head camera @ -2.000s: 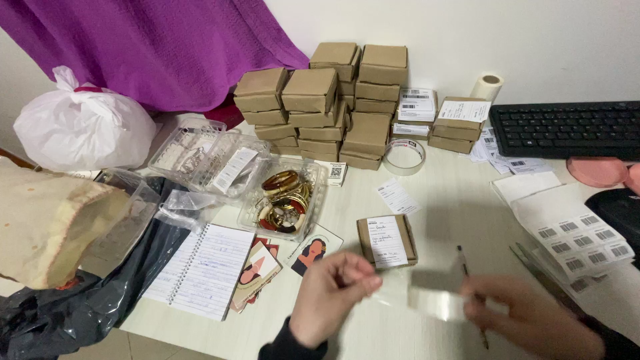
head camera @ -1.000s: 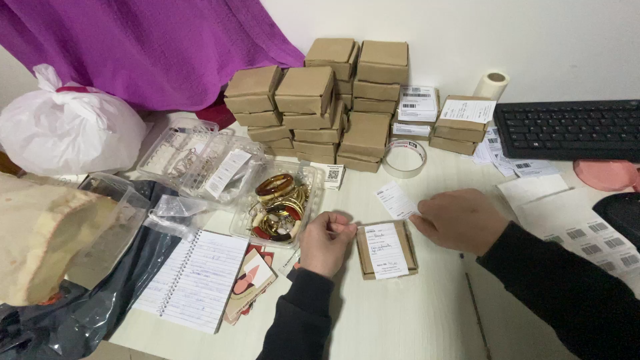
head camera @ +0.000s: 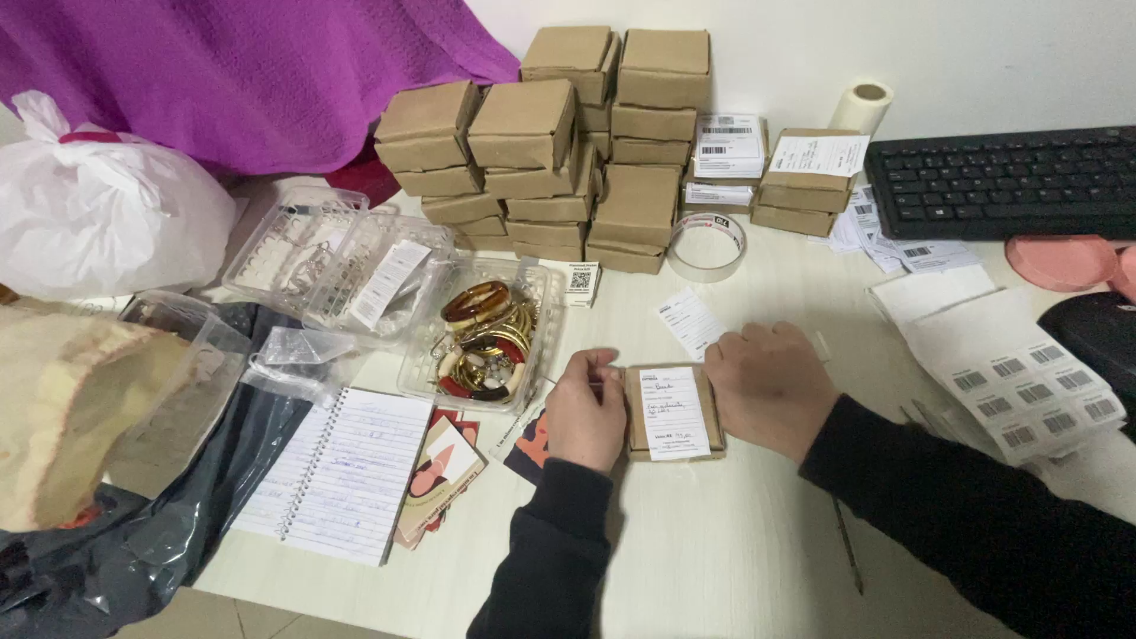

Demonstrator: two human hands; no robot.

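A small cardboard box [head camera: 716,417] lies flat on the white table with a handwritten paper label [head camera: 674,414] on its top. My left hand [head camera: 586,410] touches the box's left side, its fingers bent near the upper left corner. At the box's upper right is my right hand [head camera: 770,386], knuckles up; its fingertips are mostly hidden, so whether it grips anything is unclear. A loose paper slip [head camera: 688,321] lies just behind the box, beside the right hand. Farther back stands a roll of clear tape [head camera: 707,248]. A pen [head camera: 848,546] rests right of the box.
Stacked cardboard boxes [head camera: 635,209] and labelled boxes [head camera: 803,191] stand at the back. Leftward are a plastic container of bangles [head camera: 484,342], a spiral notebook [head camera: 342,479], printed cards [head camera: 444,479] and a white plastic bag [head camera: 115,204]. Rightward are a keyboard [head camera: 1003,182] and barcode sticker sheets [head camera: 1021,382].
Two seconds ago both hands were in front of the box with a strip of what looks like clear tape; now they are at its sides. The right hand has moved nearer the box since one second ago.
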